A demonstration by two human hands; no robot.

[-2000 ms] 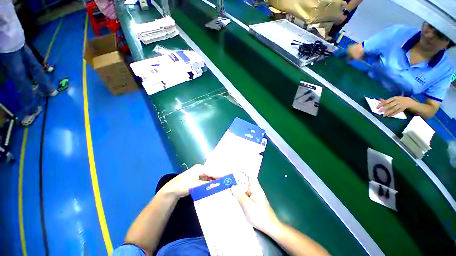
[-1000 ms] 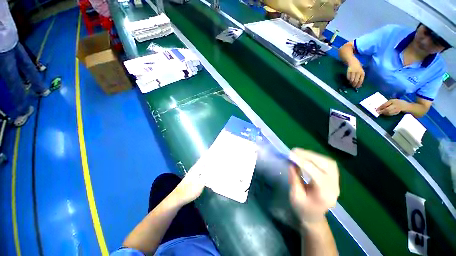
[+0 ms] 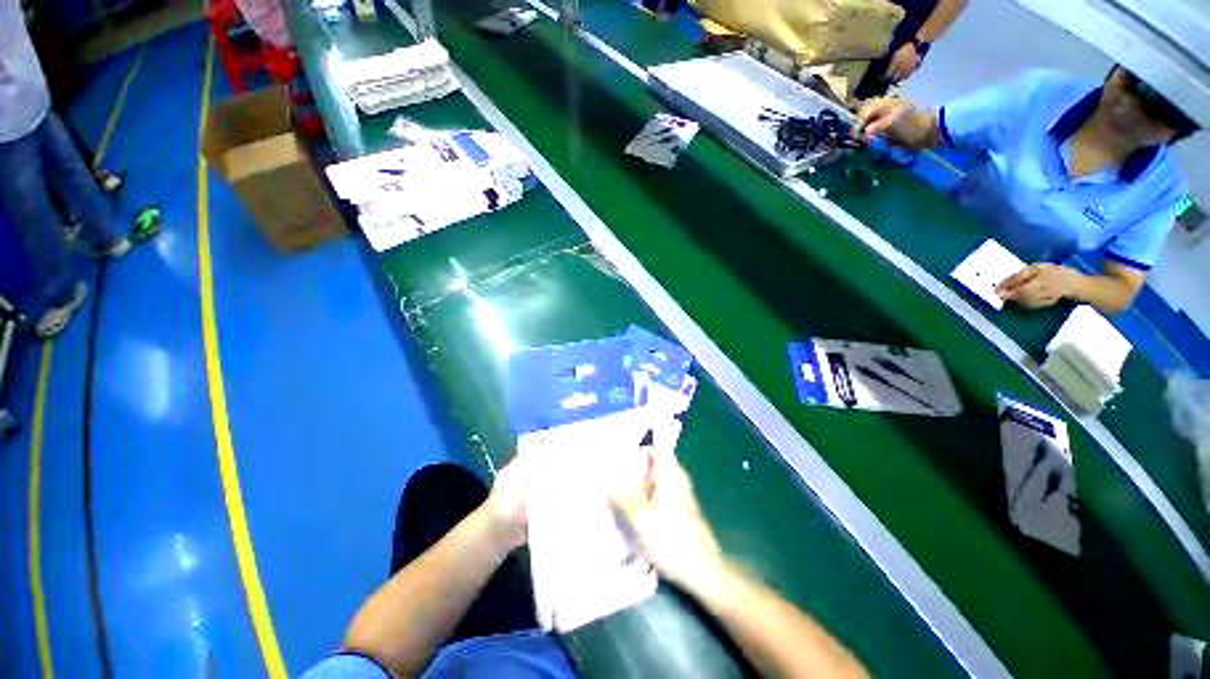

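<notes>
A white box blank (image 3: 584,524) with a blue tab end lies between my hands, over the near bench edge, its blue end pointing away from me. My left hand (image 3: 510,499) holds its left edge. My right hand (image 3: 657,515) is on its right edge, slightly blurred, the fingers partly over the white card. Other blanks with blue ends (image 3: 664,356) lie under and behind it on the green bench top. The fingertips under the card are hidden.
Printed cartons (image 3: 431,186) and a whitish stack (image 3: 396,77) lie up the bench. The belt (image 3: 743,279) carries several cartons (image 3: 886,377). Opposite, a coworker (image 3: 1081,173) reaches to cables (image 3: 806,133) in a tray (image 3: 723,100). An open shipping carton (image 3: 285,186) stands on the floor.
My right hand has come back from the belt side to the blank. A blue-ended carton now lies on the belt there. Cartons on the belt have moved toward the lower right. The coworker's hand has reached the tray.
</notes>
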